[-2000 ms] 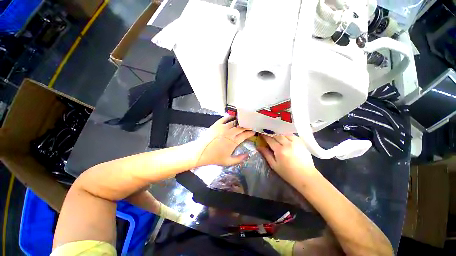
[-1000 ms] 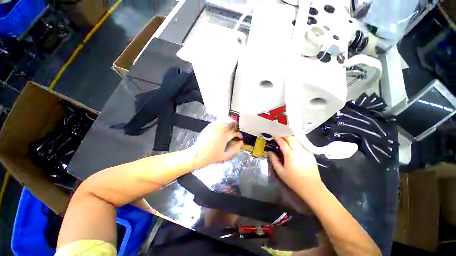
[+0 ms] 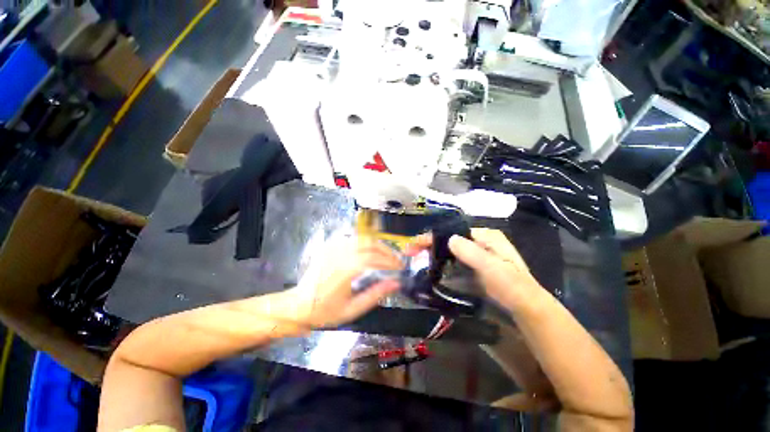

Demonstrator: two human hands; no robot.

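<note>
A dark strap piece with a pale shiny streak [image 3: 441, 257] is bent up between my hands, blurred, in front of the sewing machine head [image 3: 384, 126]. My right hand [image 3: 490, 263] grips it by the thumb and fingers. My left hand [image 3: 346, 278] is at its left side, fingers around a blurred part of it. The yellow sewing clamp [image 3: 368, 226] shows partly behind my left fingers. A black strap [image 3: 388, 321] lies near the front table edge, partly behind my hands. Red thread snips [image 3: 405, 353] lie just in front of it.
Plain black straps [image 3: 251, 198] are piled at the table's left. Streaked pieces [image 3: 549, 181] are heaped right of the head, beside a white rounded arm [image 3: 485, 203]. A control panel [image 3: 657, 143] stands right. Open cardboard boxes [image 3: 34, 253] and a blue bin [image 3: 51, 392] are beyond the table.
My hands have drawn the strap piece out from under the head towards me, and it is now raised and bent. The view has shifted, showing more of the right side.
</note>
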